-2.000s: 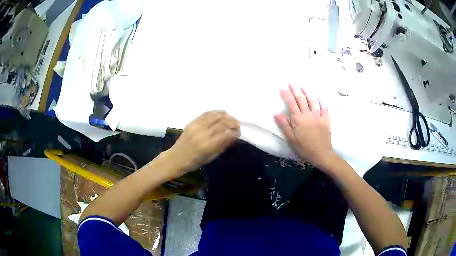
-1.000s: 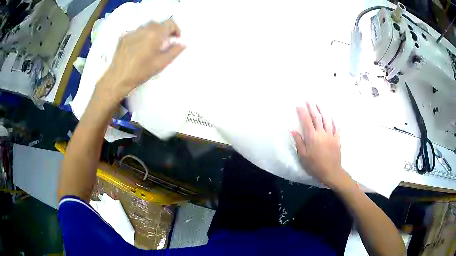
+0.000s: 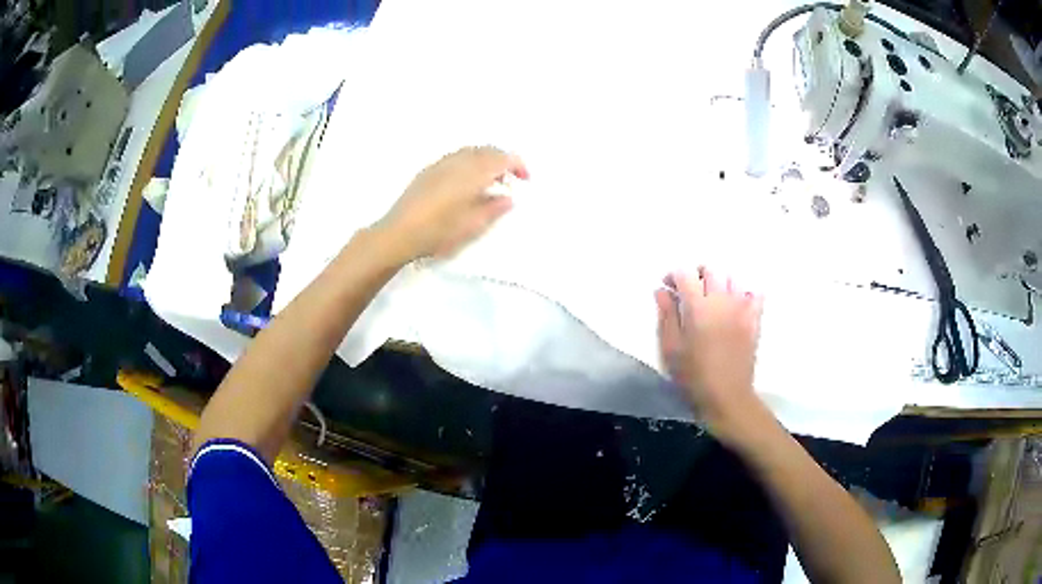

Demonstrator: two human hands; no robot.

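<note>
A large white fabric piece [image 3: 514, 331] lies over the table's front edge in front of me, its outline partly lost in glare against the white table. My left hand [image 3: 463, 203] is over the fabric at centre left, with fingers curled and a bit of white between the fingertips. My right hand [image 3: 711, 337] rests on the fabric to the right, fingers slightly bent, pressing on it. The white sewing machine head [image 3: 846, 86] stands at the upper right; its needle area is washed out.
Black scissors [image 3: 943, 285] lie right of the fabric, with small silver snips [image 3: 1001, 346] beside them. A heap of white panels [image 3: 269, 171] lies at the left. A slim grey-white bar [image 3: 758, 120] stands left of the machine head. A yellow-framed cart [image 3: 171, 394] is below left.
My left hand has moved from the panel heap at the left to the centre, and fabric now extends further left along the front edge. My right hand stays on the fabric, fingers more bent.
</note>
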